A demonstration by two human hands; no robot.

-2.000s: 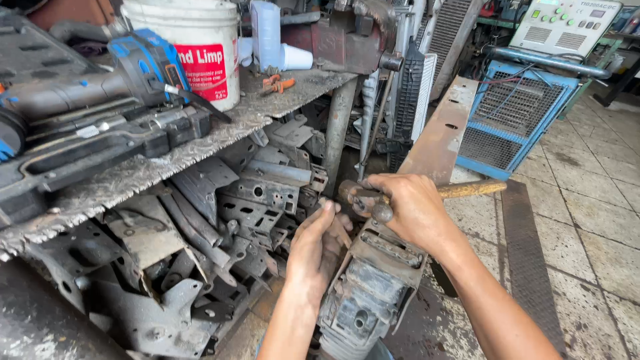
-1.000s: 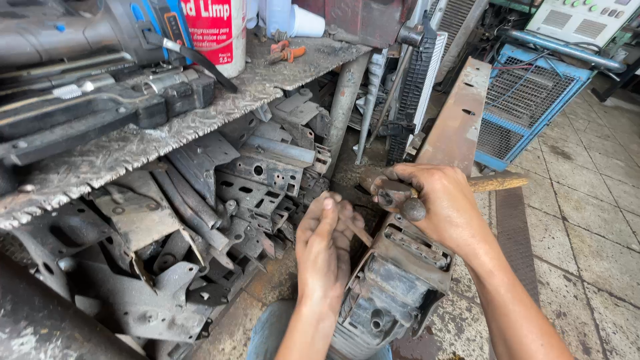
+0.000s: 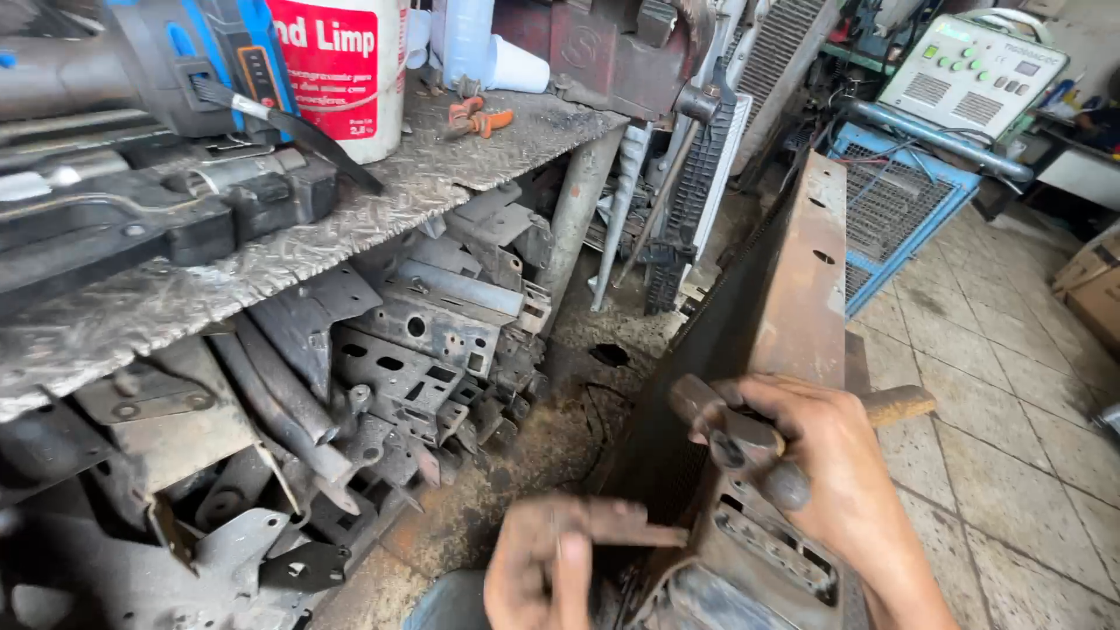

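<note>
In the head view my right hand (image 3: 814,446) grips a ball-peen hammer (image 3: 731,429) close to its steel head, and the wooden handle sticks out to the right. My left hand (image 3: 547,560), blurred, is at the lower middle, its fingers around a thin flat metal piece (image 3: 656,534), possibly a chisel. That piece's tip is by the left side of a worn metal and black plastic part (image 3: 761,560) below the hammer. A long rusty steel beam (image 3: 801,289) runs away behind my right hand.
A tread-plate bench (image 3: 420,175) at the left carries a cordless power tool (image 3: 175,61), a white bucket (image 3: 341,87), orange-handled pliers (image 3: 479,118) and a bench vise (image 3: 604,52). Metal brackets (image 3: 411,341) are piled beneath. A welding machine (image 3: 971,79) stands on a blue cart (image 3: 910,192) at the back right.
The hammer is still in my right hand. My left hand has shifted down relative to the part and turned, with the thin piece now pointing more sideways.
</note>
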